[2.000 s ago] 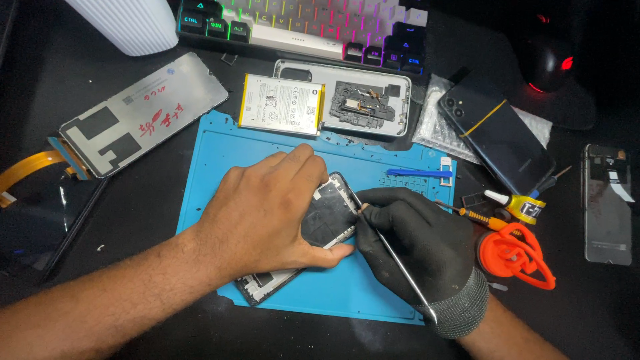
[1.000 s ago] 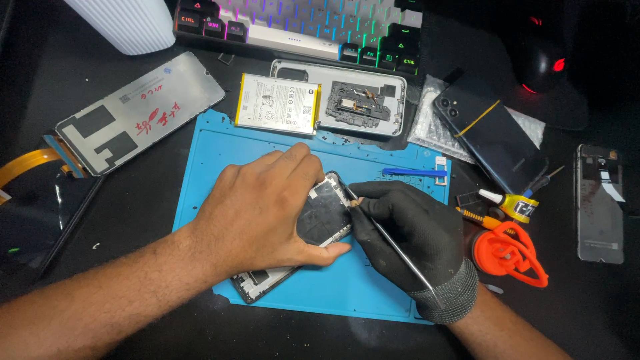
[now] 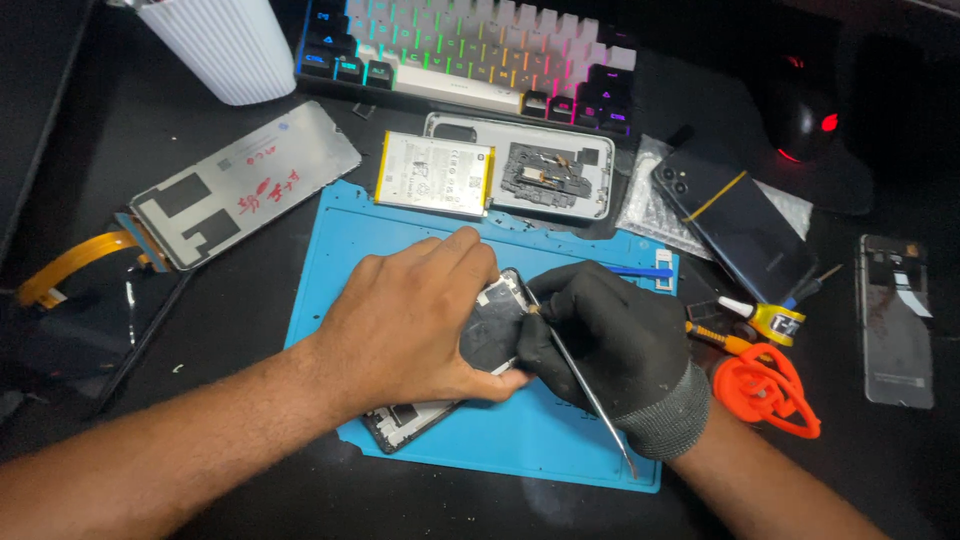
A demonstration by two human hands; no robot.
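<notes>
My bare left hand (image 3: 420,322) grips a phone frame (image 3: 491,326) across its middle, holding it at a slant over a blue silicone work mat (image 3: 502,465). On my right hand (image 3: 607,345) is a black glove, and its fingers pinch a thin metal pry tool (image 3: 585,382). The tool's upper end lies at the frame's upper right edge; its flattened lower end points toward the mat's lower right corner. Much of the frame is hidden under my left hand. Above the mat lie a phone battery (image 3: 435,174) and a phone back cover (image 3: 555,124) with dark parts in it.
A display panel with an orange flex cable (image 3: 247,187) lies at left. At right are a dark phone (image 3: 735,217) on bubble wrap, a glue bottle (image 3: 776,322), an orange suction cup (image 3: 757,386) and another phone part (image 3: 896,322). A backlit keyboard (image 3: 465,60), white cup (image 3: 225,45) and mouse (image 3: 802,112) stand behind.
</notes>
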